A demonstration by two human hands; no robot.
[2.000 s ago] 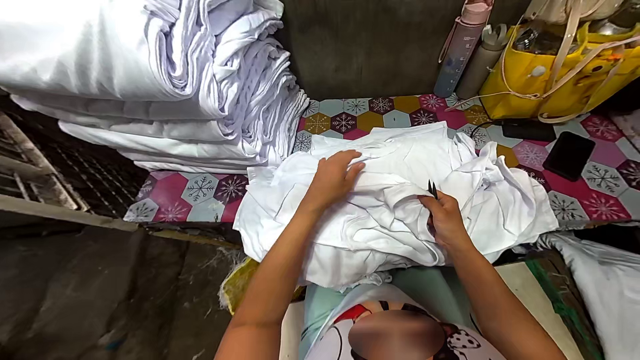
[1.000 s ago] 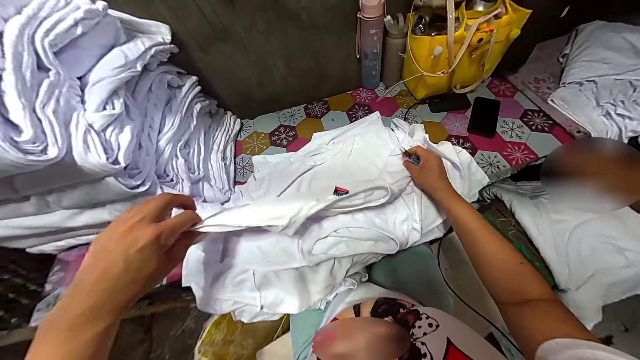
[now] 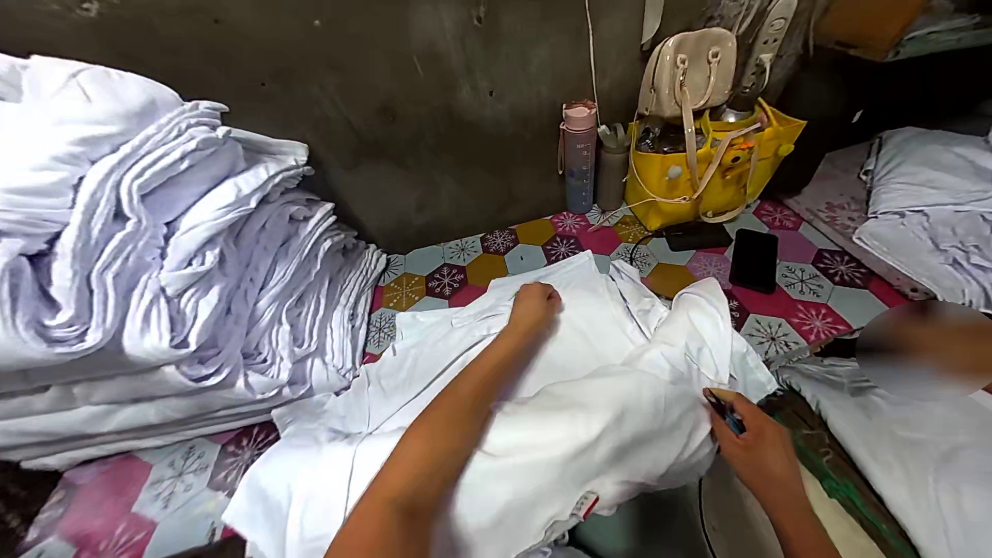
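Observation:
White fabric garments lie spread and rumpled before me, partly over my lap, with a small red and white label at the near edge. My left hand rests on the far part of the cloth, its fingers curled; whether they pinch the fabric is hidden. At the right edge of the garments, my right hand holds a small dark tool, perhaps thread snips, between thumb and fingers. The fingers of that hand also touch the cloth.
A tall stack of folded white fabric stands at left. Behind are a pink-and-grey bottle, a grey bottle, a yellow bag and a phone on the hexagon-patterned cover. Another person is at right.
My left hand has left the near cloth edge it held at left and is now on the far part. The garment's label, upper middle a second ago, now lies at the near edge.

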